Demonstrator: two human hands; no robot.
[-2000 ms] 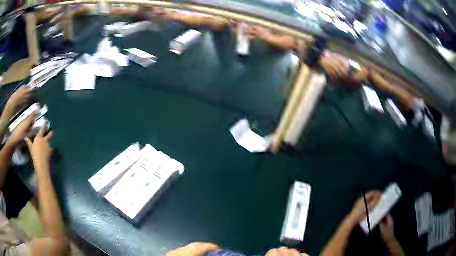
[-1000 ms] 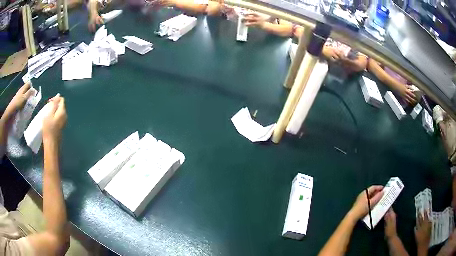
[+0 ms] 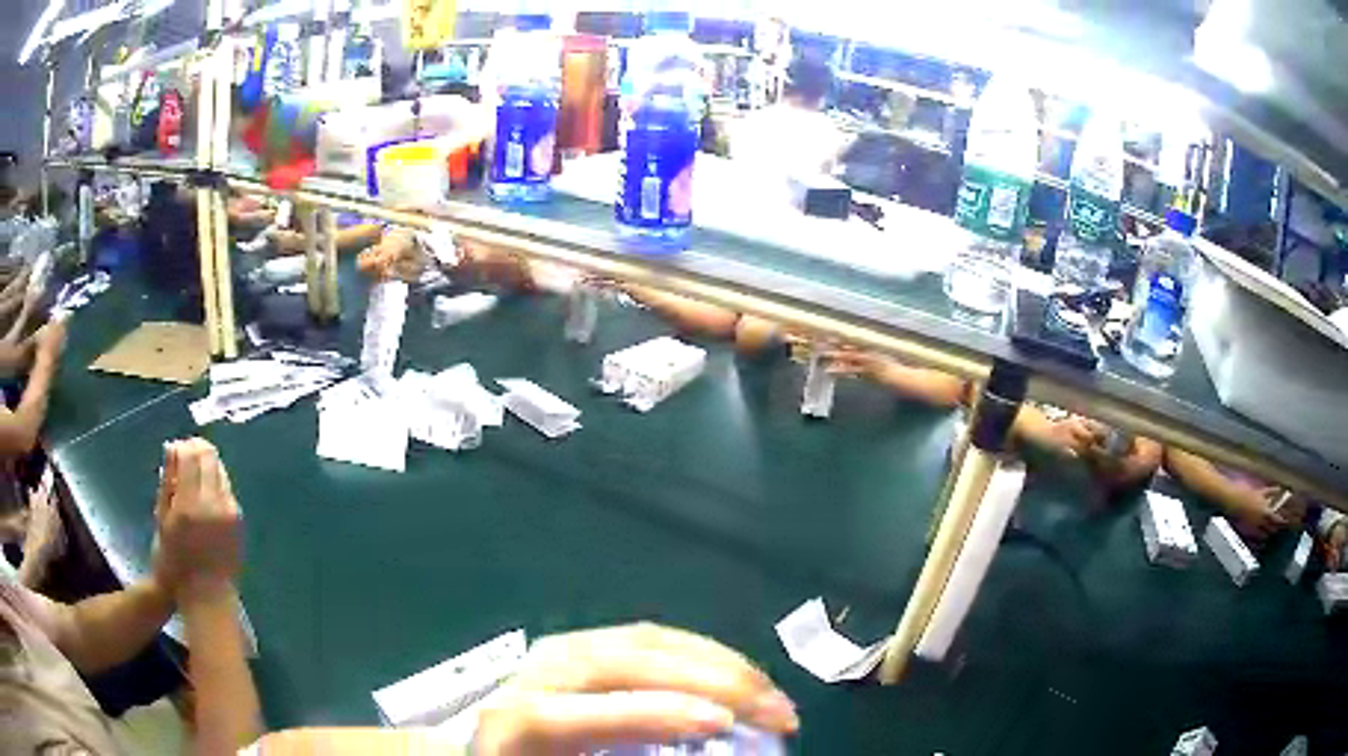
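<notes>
My left hand (image 3: 636, 687) is large and close at the bottom centre, cut off by the lower edge. Its fingers point right and curl over a bluish-white object (image 3: 702, 743), mostly hidden and too cut off to name. My right hand is not in view. A white carton (image 3: 448, 677) lies on the dark green table (image 3: 488, 554), just left of my hand and partly covered by it. A folded white paper (image 3: 828, 645) lies right of my hand, by the shelf post.
A shelf (image 3: 828, 303) crosses the view, with blue drink bottles (image 3: 658, 163), green-labelled bottles (image 3: 988, 207) and a white bin (image 3: 1271, 347). Loose white sheets (image 3: 362, 421) and a carton group (image 3: 651, 369) lie beyond. Another person's hands (image 3: 200, 517) are at left; other workers' arms (image 3: 902, 381) reach under the shelf.
The view has tilted up, bringing the shelf and bottles in. My left hand has come in at the bottom centre. The near carton group is now mostly hidden or out of frame.
</notes>
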